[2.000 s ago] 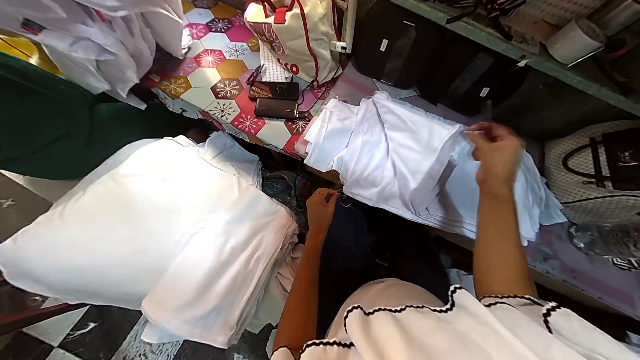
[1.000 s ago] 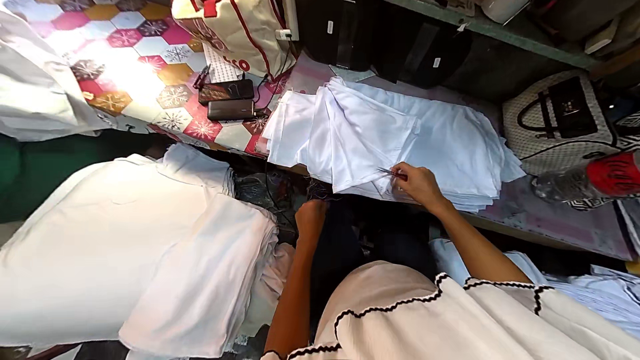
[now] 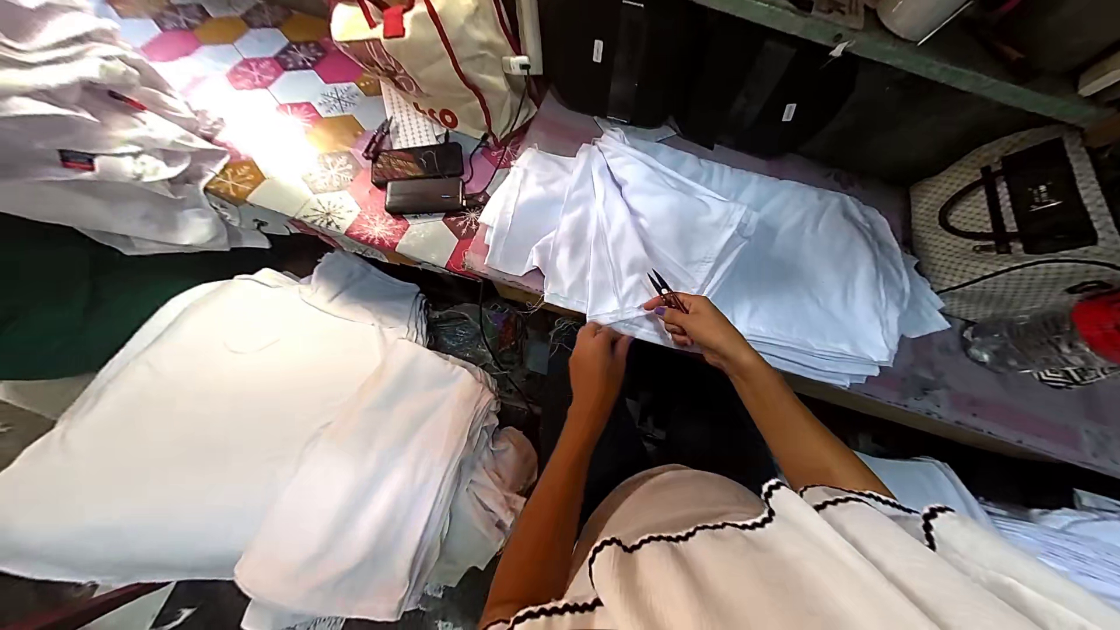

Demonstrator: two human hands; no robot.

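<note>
Folded white fabric garments (image 3: 805, 254) lie stacked on the low table, with a loosely spread white garment (image 3: 647, 219) over their left part. At that garment's near edge, my left hand (image 3: 599, 354) pinches the hem between thumb and fingers. Just right of it, my right hand (image 3: 691, 324) holds small thread snips (image 3: 662, 287), their dark blades pointing up and left over the cloth. The fingers of my right hand also touch the fabric near the hem.
Another pile of white garments (image 3: 201, 420) stands at the left. A phone (image 3: 418, 164), a power bank (image 3: 424, 196) and a canvas bag (image 3: 429, 52) rest on the patterned cover. A patterned handbag (image 3: 962, 210) and a plastic bottle (image 3: 1024, 341) are at the right.
My left hand has come up to the garment's hem and taken hold of it. My right hand, first over the right part of the stack, is now beside my left.
</note>
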